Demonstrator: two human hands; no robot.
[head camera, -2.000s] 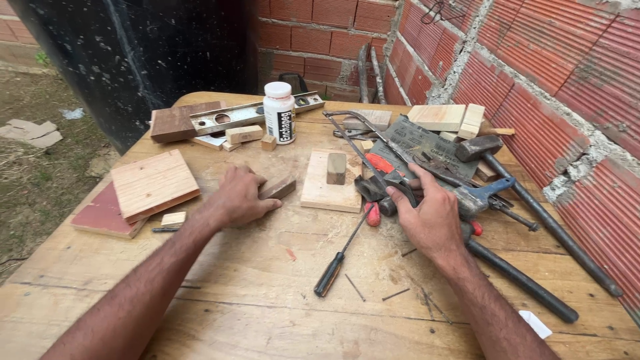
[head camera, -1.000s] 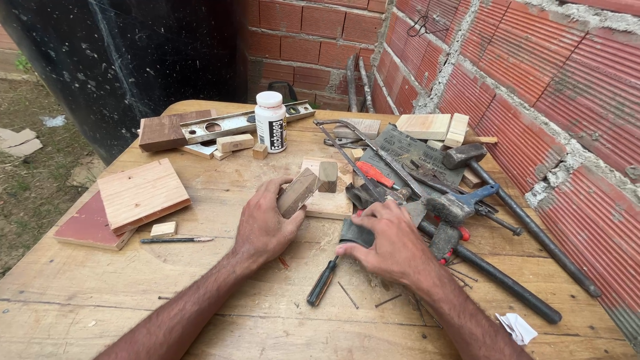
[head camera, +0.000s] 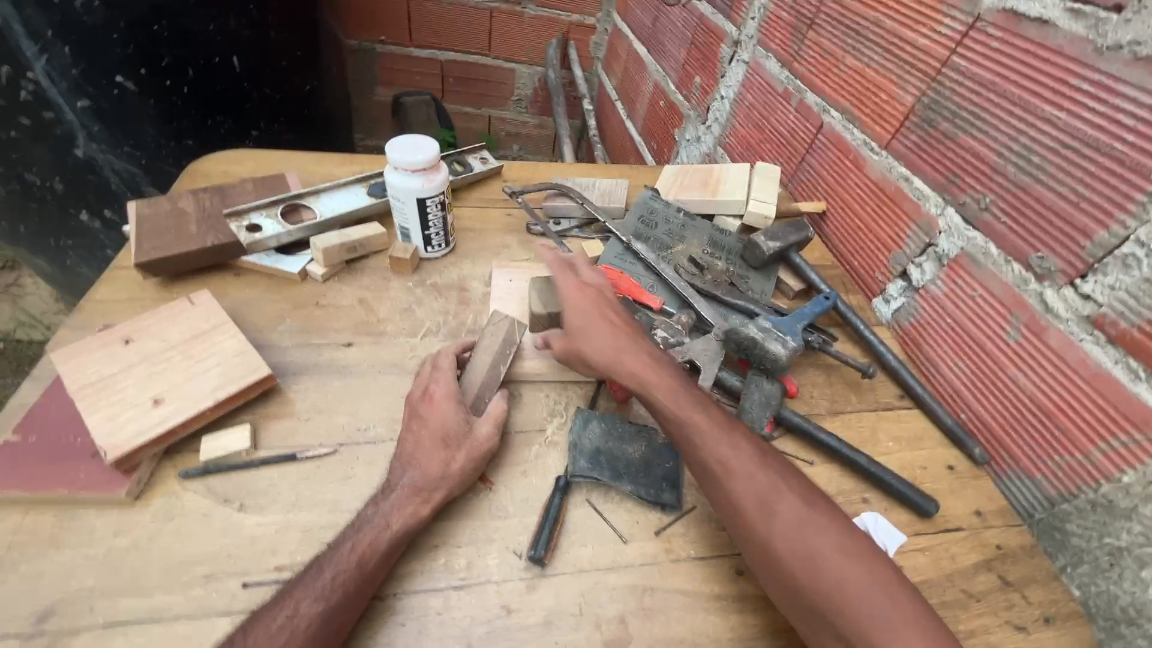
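My left hand (head camera: 450, 423) holds a small brown wooden block (head camera: 492, 360), tilted, at the middle of the table. To its right, my right hand (head camera: 580, 310) reaches over a light wooden board (head camera: 513, 281), its fingers at an upright wooden block (head camera: 544, 304); whether it grips that block cannot be told, as the fingertips are partly hidden. A dark piece of sandpaper (head camera: 625, 457) lies below my right hand, over the shaft of a screwdriver (head camera: 549, 520) with a black handle. Beside my right wrist is a red-handled tool (head camera: 633, 286).
Hammers (head camera: 779, 241), a hacksaw (head camera: 630, 241) and a larger abrasive sheet (head camera: 693, 236) crowd the right side by the brick wall. A white bottle (head camera: 420, 202) and a metal level (head camera: 315, 211) stand or lie behind. Square boards (head camera: 162, 373), a pencil-like tool (head camera: 256, 462) and loose nails (head camera: 606, 520) lie nearer.
My right hand has let go of the dark sandpaper, which now lies by the screwdriver, and has moved forward to the upright block. My left hand still holds its block.
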